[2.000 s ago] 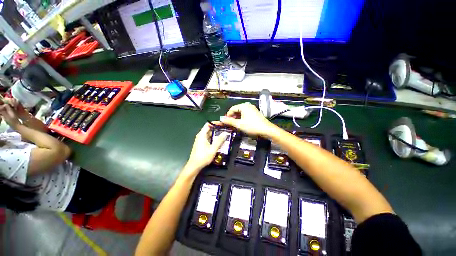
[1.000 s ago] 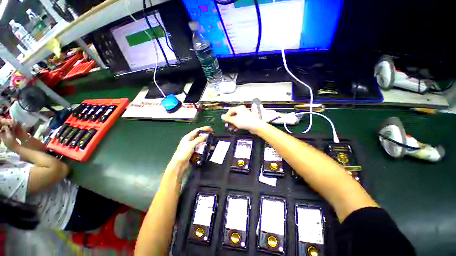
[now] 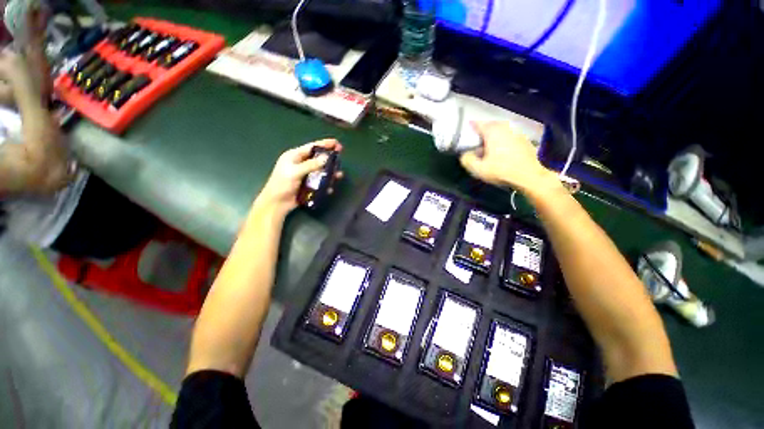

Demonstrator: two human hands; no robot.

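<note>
My left hand (image 3: 293, 178) holds one black handheld device (image 3: 319, 176) upright above the bench, left of the tray. My right hand (image 3: 507, 155) is closed around the white barcode scanner (image 3: 452, 130), whose round head points left towards the device. The black device tray (image 3: 295, 333) lies in front of me, turned at an angle. Several devices with white labels and gold round spots lie in its pockets, such as this device (image 3: 394, 317). The top left pocket holds only a loose white paper slip (image 3: 388, 200). My right forearm hides the tray's upper right part.
A red tray (image 3: 159, 80) with black devices stands at the upper left, beside another person's arm (image 3: 33, 126). A blue puck (image 3: 313, 76), a water bottle (image 3: 416, 38) and a monitor (image 3: 653, 38) are at the back. Two more scanners (image 3: 670, 285) (image 3: 697, 186) lie at the right.
My left hand has lifted the device out of the top left pocket and moved it left of the tray. My right hand has taken hold of the scanner. The view has turned.
</note>
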